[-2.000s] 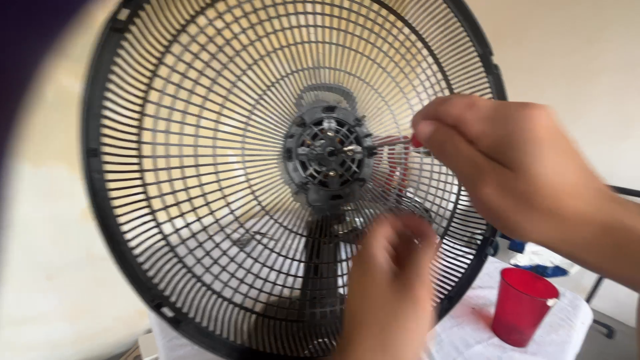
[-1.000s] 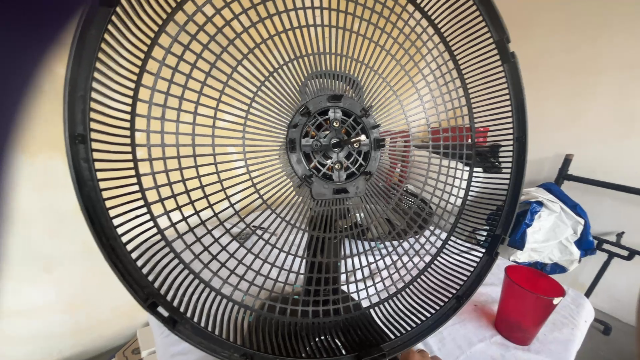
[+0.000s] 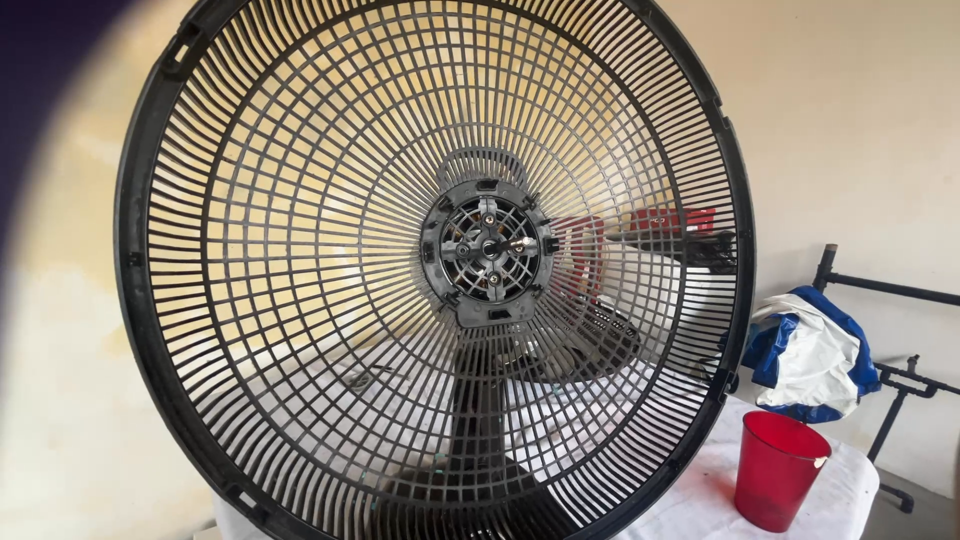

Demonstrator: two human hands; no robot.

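Note:
The black plastic rear grille of an electric fan (image 3: 292, 247) fills most of the view and faces me. At its centre sits the motor housing (image 3: 487, 311), a round slotted hub with several screws. A bare metal motor shaft (image 3: 516, 244) sticks out of the hub towards me. Below the hub, the dark fan stand (image 3: 480, 405) shows through the grille bars. No blade is on the shaft. Neither my left hand nor my right hand is in the frame, so what they hold or touch cannot be seen.
A red plastic cup (image 3: 780, 472) with a chipped rim stands on the white-covered table (image 3: 690, 487) at the right. Behind are a blue and white plastic bag (image 3: 810, 352) and a black metal frame (image 3: 892, 289). Red items and dark parts show through the grille's right side.
Two seconds ago both hands were at the grille, the right one holding something thin and red near the hub. Both have left the view.

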